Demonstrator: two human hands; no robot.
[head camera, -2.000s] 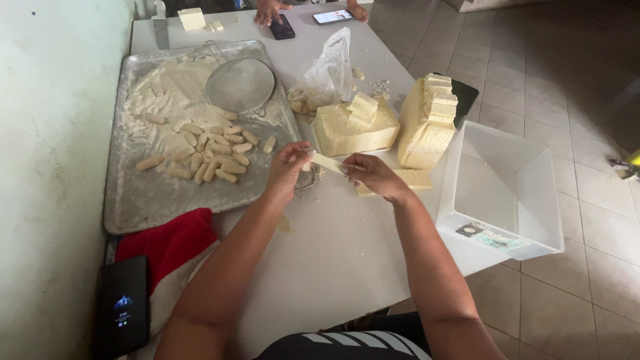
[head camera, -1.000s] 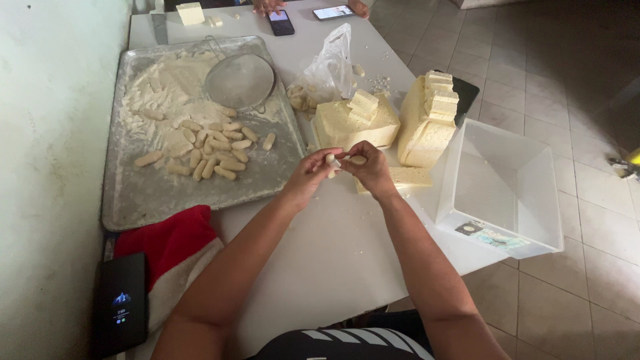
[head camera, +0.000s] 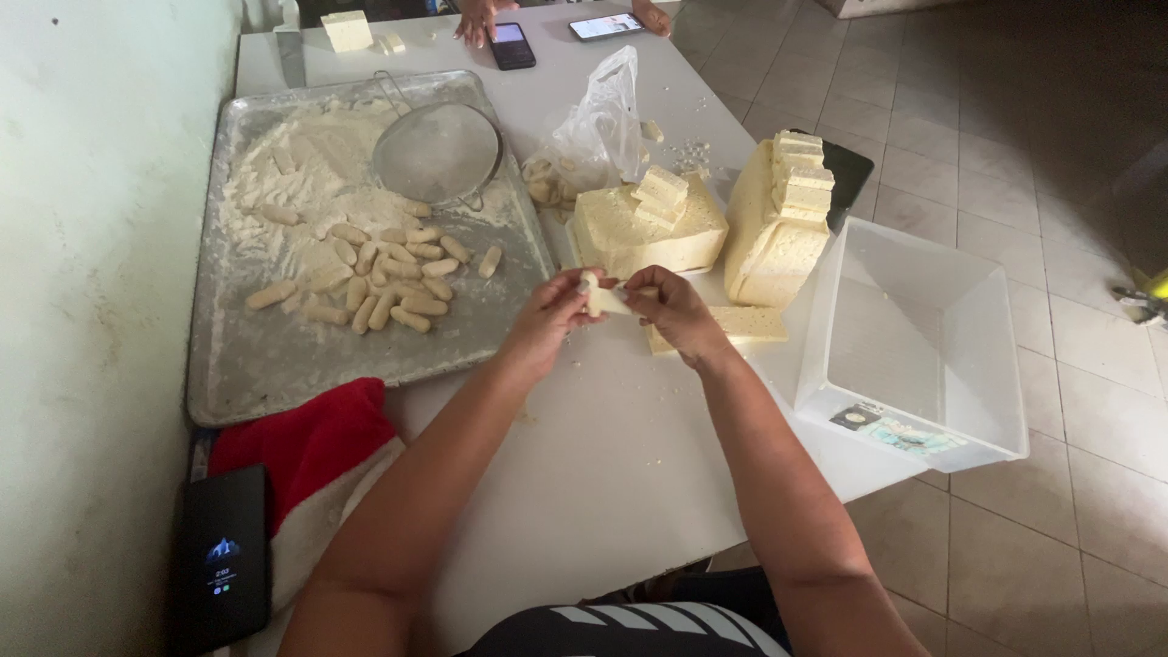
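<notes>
Between my left hand (head camera: 563, 308) and my right hand (head camera: 671, 306) is a pale strip of dough (head camera: 604, 297), pinched by the fingers of both, above the table's middle. Part of it is hidden by my fingers. Just beyond my hands stands a cheese block (head camera: 630, 239) with small cut pieces on top. A taller cheese block (head camera: 762, 246) is to its right, and a flat cheese slab (head camera: 746, 327) lies beside my right wrist. To the left, floured dough sticks (head camera: 397, 269) lie on a metal tray (head camera: 438, 347) with loose flour (head camera: 319, 182) and a round sieve (head camera: 438, 153).
A translucent plastic bin (head camera: 912, 338) is at the table's right edge. A plastic bag (head camera: 598, 128) stands behind the cheese. Another person's hands (head camera: 476, 20) are near two phones at the far edge. A red and white cloth (head camera: 310, 447) and a dark phone (head camera: 219, 557) lie at left.
Two seconds ago a flat strip was stretched between my hands; one second ago my hands were closer together over a small piece. Now they are slightly farther apart.
</notes>
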